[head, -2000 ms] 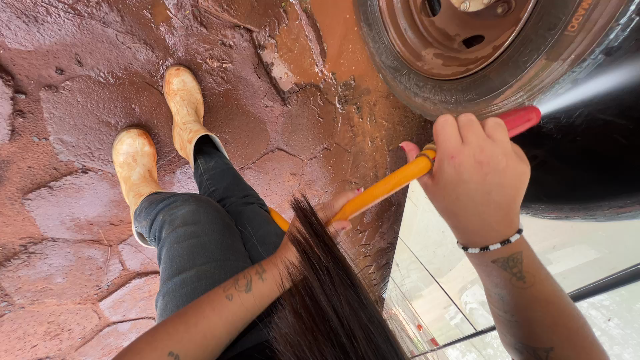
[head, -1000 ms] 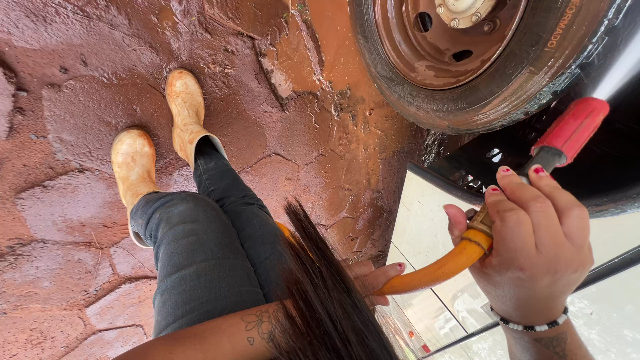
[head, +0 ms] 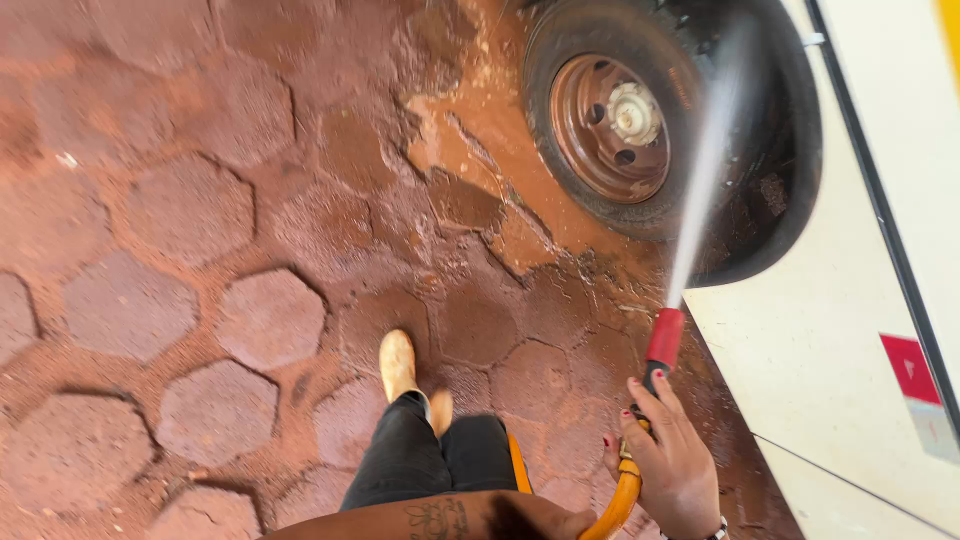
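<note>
My right hand (head: 667,457) is closed around the black body of a spray nozzle with a red tip (head: 664,339), at the lower right. A white jet of water (head: 701,180) shoots from it up into the wheel arch (head: 780,202), across the tire's edge. A yellow hose (head: 621,504) runs down from a brass-coloured fitting under my fingers. My left hand (head: 576,523) holds this hose at the bottom edge, its fingers mostly hidden. The wheel's rusty-brown rim (head: 577,127) has a pale hub (head: 634,114) and stands at the upper right.
Wet, muddy hexagonal pavers (head: 274,319) with raised edges cover the ground. An orange-brown puddle (head: 487,135) lies beside the tire (head: 544,127). The white vehicle side panel (head: 787,352) fills the right. My pale boot (head: 397,364) is on the pavers; the other is blurred.
The view has shifted widely, showing more ground and vehicle side. The feet have moved. The jet crosses in front of the wheel arch, and the dark hair is out of view.
</note>
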